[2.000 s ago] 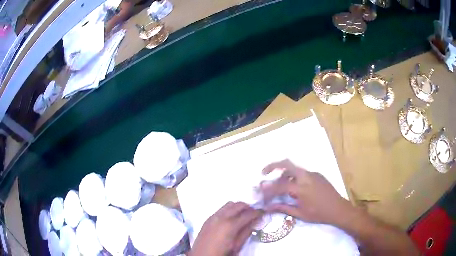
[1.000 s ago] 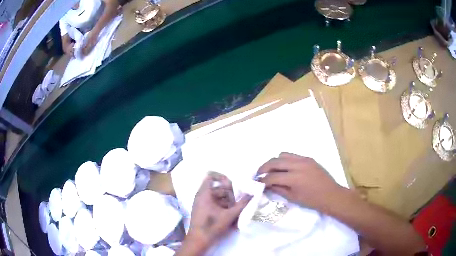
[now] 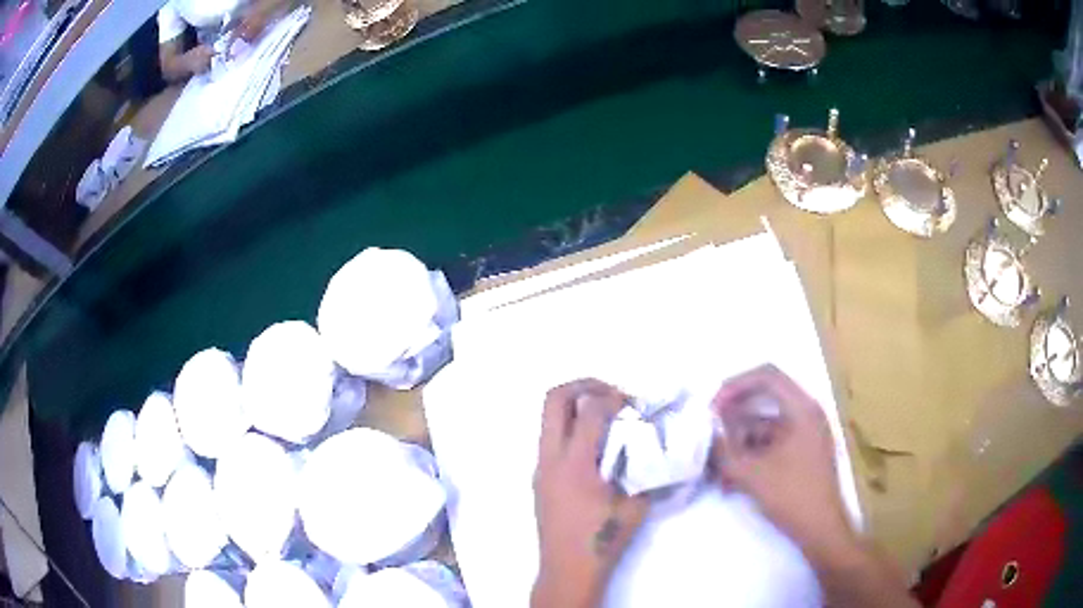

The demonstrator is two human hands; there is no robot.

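My left hand and my right hand are close together over the white paper stack. Both grip crumpled white wrapping paper between them. The paper covers the piece, and no gold shows through it. A rounded white paper shape lies just below the hands at the bottom edge. Several wrapped pieces stand in rows to the left of the stack, smooth round tops showing and crumpled sides.
Several unwrapped gold pieces stand on the tan bench cover at right. More lie on the green conveyor. A red stool is at bottom right. Across the belt another person's hands are by a paper stack.
The gold piece between my hands is now covered by paper. My left hand has moved right, and both hands now hold the gathered paper from its two sides. The camera view has shifted slightly.
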